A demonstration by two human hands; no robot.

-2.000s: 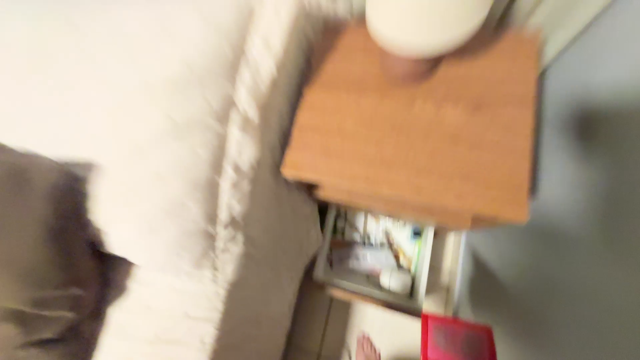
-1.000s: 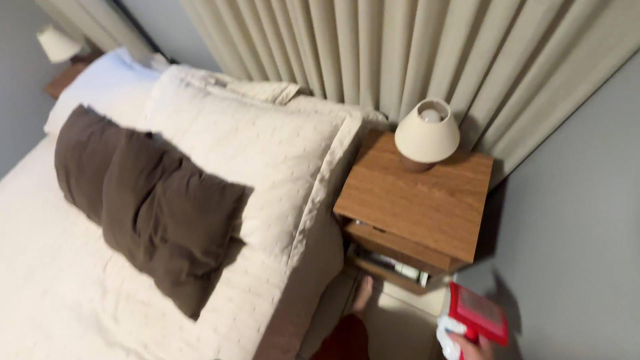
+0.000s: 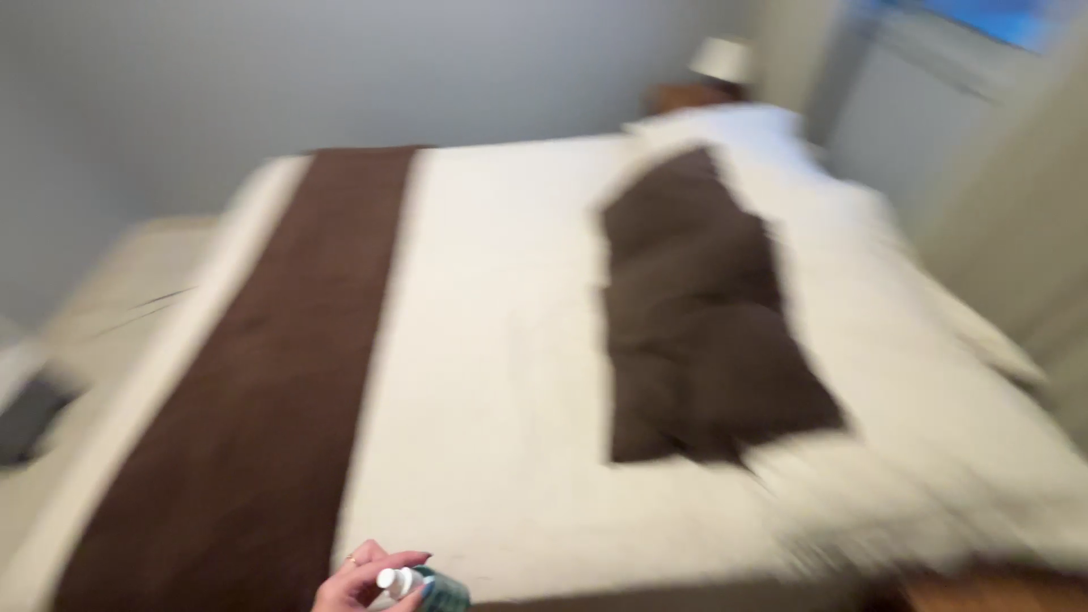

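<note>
At the bottom edge of the head view, left of centre, my left hand (image 3: 361,582) grips a small bottle (image 3: 444,592) with a white nozzle or cap and a green body. The fingers wrap around its top, and a ring shows on one finger. Just beyond the hand lies the bed's cream cover (image 3: 476,365), with a dark brown bed runner (image 3: 289,340) across it to the left. My right hand is out of view. The picture is blurred by motion.
A dark brown cushion (image 3: 697,323) lies near cream pillows (image 3: 858,314). A nightstand (image 3: 680,98) with a lamp (image 3: 721,59) stands at the far side. Wood surface (image 3: 994,591) shows at the lower right, curtains (image 3: 994,187) at the right, and a grey object (image 3: 34,416) on the left floor.
The view has swung left across the bed. The near nightstand's open drawer and the hand with the red-framed object have left view. My left hand with the bottle has come into view.
</note>
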